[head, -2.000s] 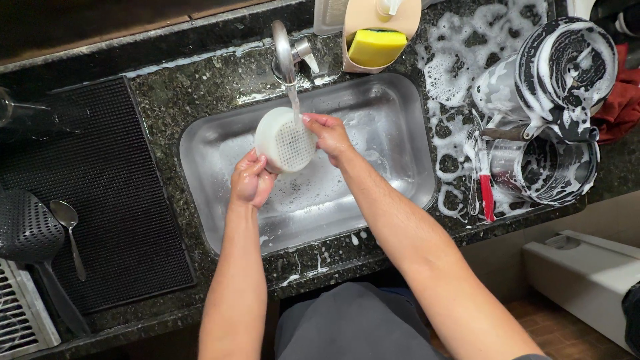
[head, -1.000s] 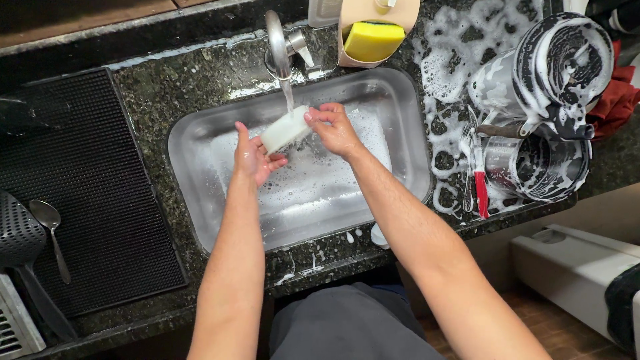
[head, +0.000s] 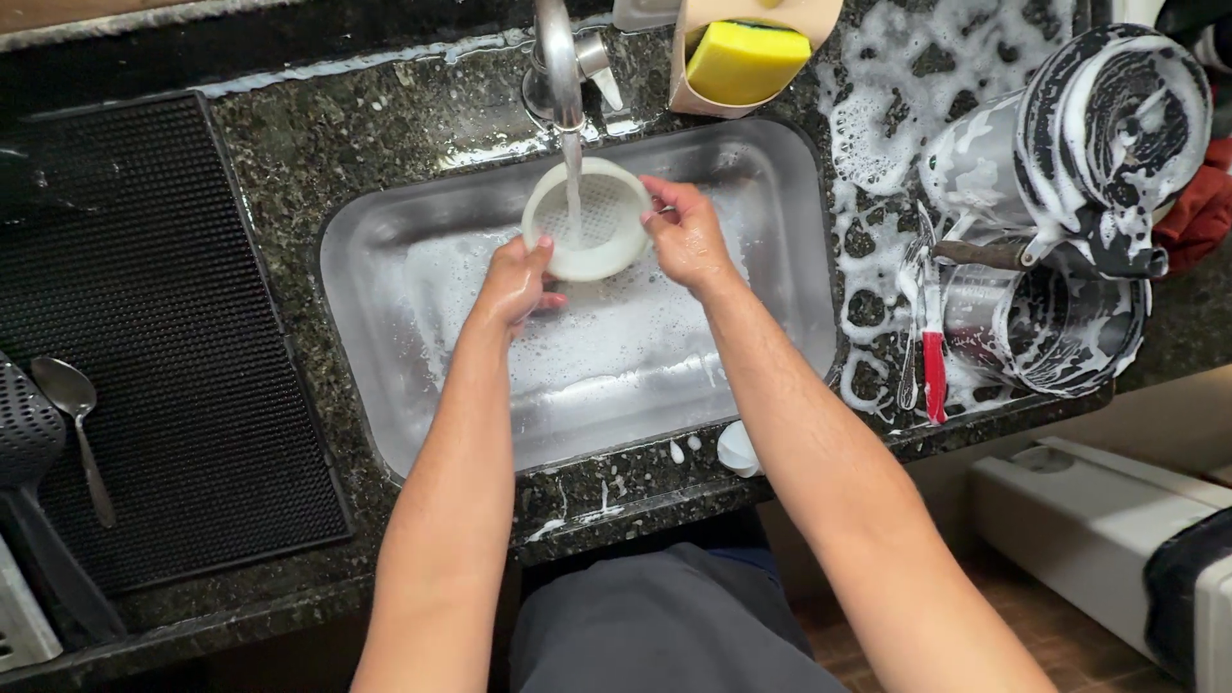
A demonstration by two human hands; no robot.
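A round white strainer cup with a perforated base (head: 582, 219) is held over the steel sink (head: 577, 438), its open side facing up. My left hand (head: 520, 279) grips its lower left rim, and my right hand (head: 688, 231) pinches the right rim. Water from the metal faucet (head: 558, 67) runs straight into the cup. Suds cover part of the sink floor beneath. By the sink's front edge, partly behind my right forearm, lies a small white round piece (head: 738, 449).
Right of the sink, a soapy pitcher (head: 972, 164), a soapy metal pot (head: 982, 313) and a red-handled knife (head: 934, 375) lie in foam. A yellow sponge (head: 749, 63) sits in a holder behind. On the left, a black mat (head: 173, 318) carries a spoon (head: 67, 387) beside a slotted black skimmer (head: 29, 423).
The white cup has turned from base showing, through edge-on, to its open side facing up under the water. More suds cover the sink floor than two seconds ago.
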